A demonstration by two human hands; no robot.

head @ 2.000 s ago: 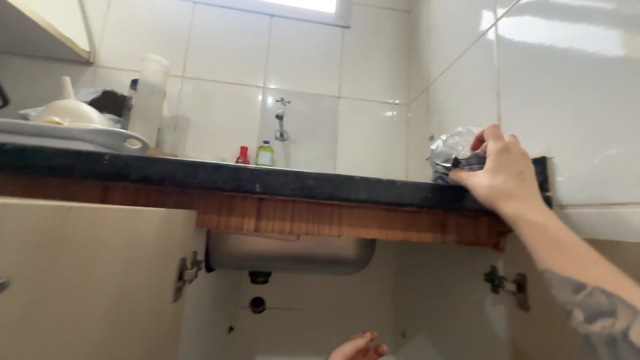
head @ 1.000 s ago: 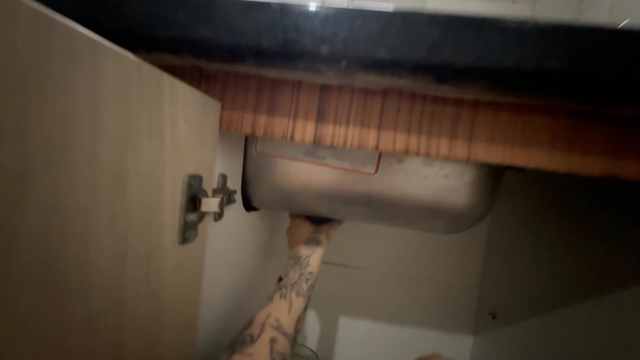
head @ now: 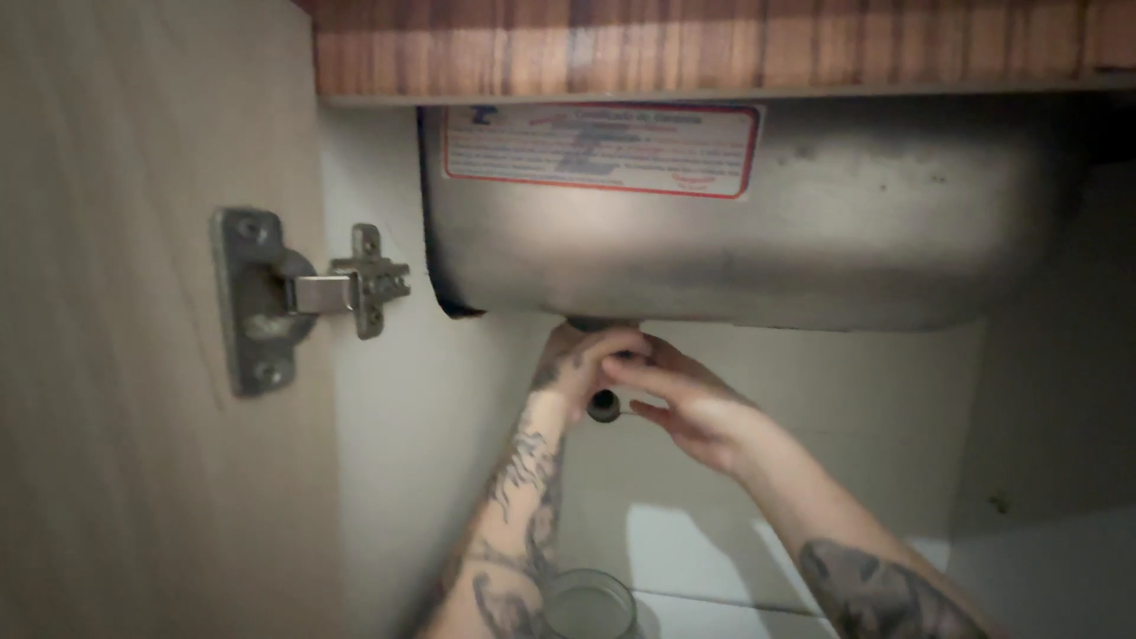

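Observation:
Under a stainless steel sink basin (head: 799, 248), both of my hands meet at the dark drain fitting (head: 603, 323) on its underside. My left hand (head: 581, 359) curls around the fitting from the left, its fingers wrapped at the front. My right hand (head: 688, 390) comes in from the right, its fingertips against the left hand's fingers and the fitting's lower part. Most of the fitting is hidden by the fingers. Just below the hands, a round dark pipe opening (head: 603, 406) shows in the back wall.
An open cabinet door (head: 160, 444) with a metal hinge (head: 311, 293) stands at the left. A striped wood rail (head: 710, 44) crosses above the basin, which bears a printed label (head: 599, 149). A glass jar (head: 588, 605) stands low, beside the left forearm.
The view has dropped from the countertop to beneath the sink. My right hand, earlier at a clear plastic bag on the counter, is now at the drain fitting beside my left hand.

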